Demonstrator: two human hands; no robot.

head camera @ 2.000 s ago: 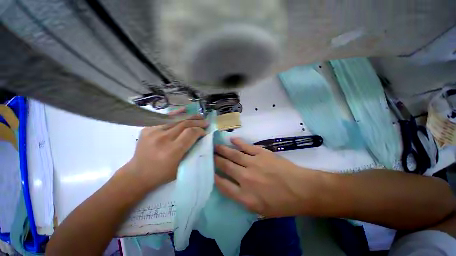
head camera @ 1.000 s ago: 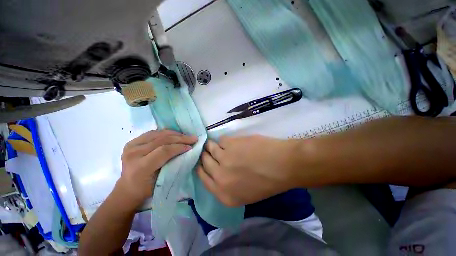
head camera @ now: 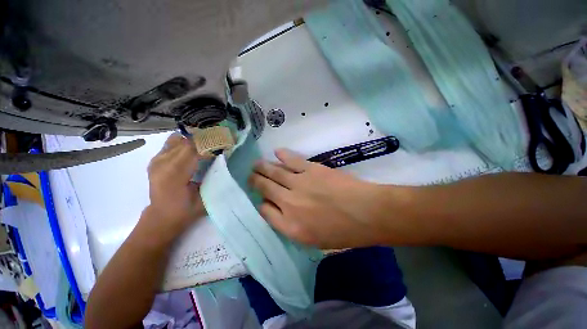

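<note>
A mint-green collar piece (head camera: 254,234) runs from beside the presser foot area down over the table's front edge. My left hand (head camera: 172,177) is at the left of the beige ridged block (head camera: 214,139), its fingertips partly hidden and slightly blurred; whether it pinches cloth is unclear. My right hand (head camera: 318,199) lies palm down with spread fingers on the cloth's right side, pressing it rather than gripping. The needle is hidden by the grey sewing machine head (head camera: 161,51).
Black thread snips (head camera: 360,151) lie right of the work, partly under my right hand. Long mint-green pieces (head camera: 380,90) and black-handled shears (head camera: 550,138) lie further right. A blue basket rim (head camera: 56,241) and white paper strip (head camera: 76,225) are at left.
My left hand has moved up and left from the cloth to beside the beige block. My right hand has flattened and spread. The cloth's lower end has swung right; the view has shifted slightly.
</note>
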